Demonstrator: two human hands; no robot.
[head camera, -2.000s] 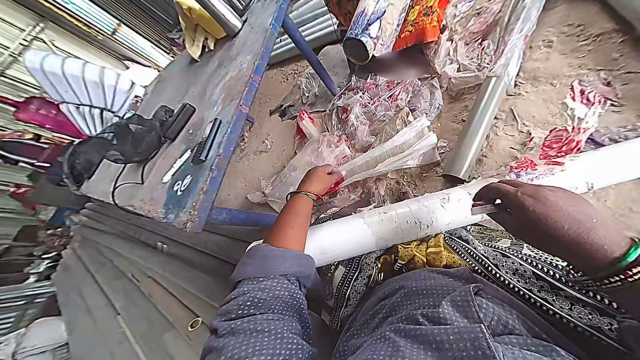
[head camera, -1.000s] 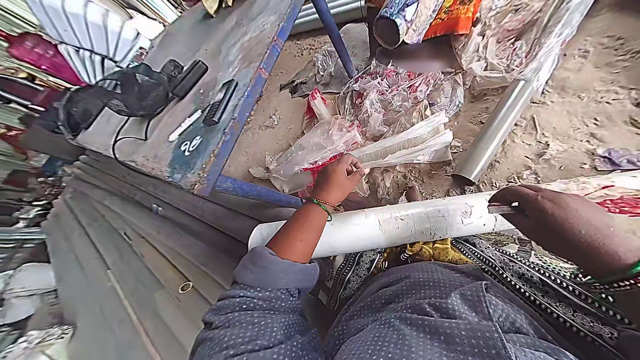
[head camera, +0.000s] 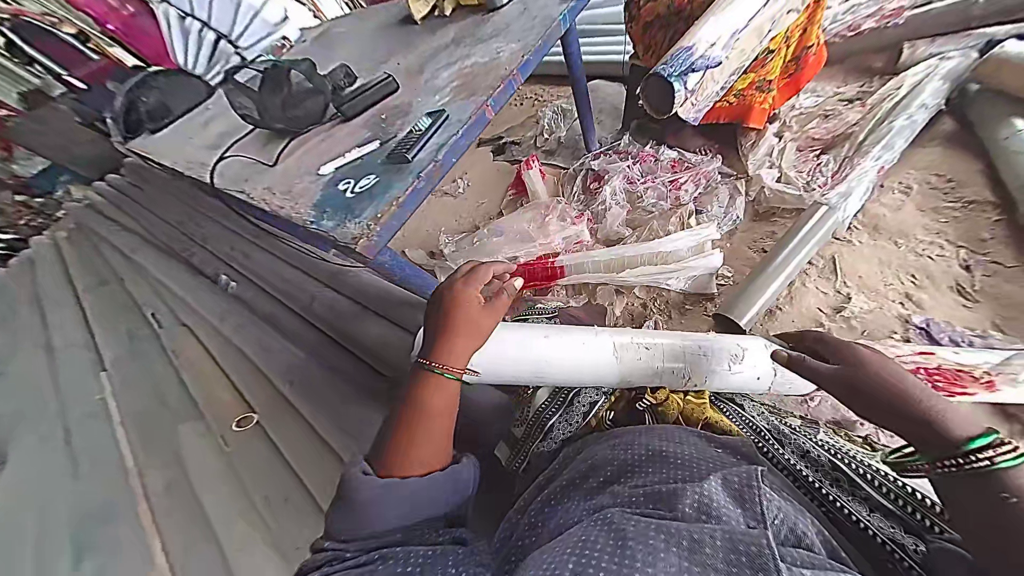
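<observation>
A white pipe (head camera: 624, 358) lies across my lap, scuffed toward its right part. Just above its left end, my left hand (head camera: 472, 308) has thumb and fingers closed on the red end of a strip of plastic wrap (head camera: 640, 264), which spreads out pale toward the right. At the pipe's right end rests my right hand (head camera: 856, 380), its fingers bent over the edge; what lies under them is hidden. Clear plastic wrapping with red print (head camera: 952, 376) shows beyond that hand.
A blue-edged metal table (head camera: 472, 120) bears a remote control (head camera: 417, 136) and black bags. Crumpled plastic (head camera: 648, 184) and a grey metal pipe (head camera: 780, 268) lie on sandy ground. Printed wrapped rolls (head camera: 720, 64) are at the top. Long grey boards or sheets (head camera: 184, 360) stretch along the left.
The white pipe's right end, covered two seconds ago by red-printed wrapping that ran on past my right hand, now shows more bare surface. My left hand stays on the red plastic.
</observation>
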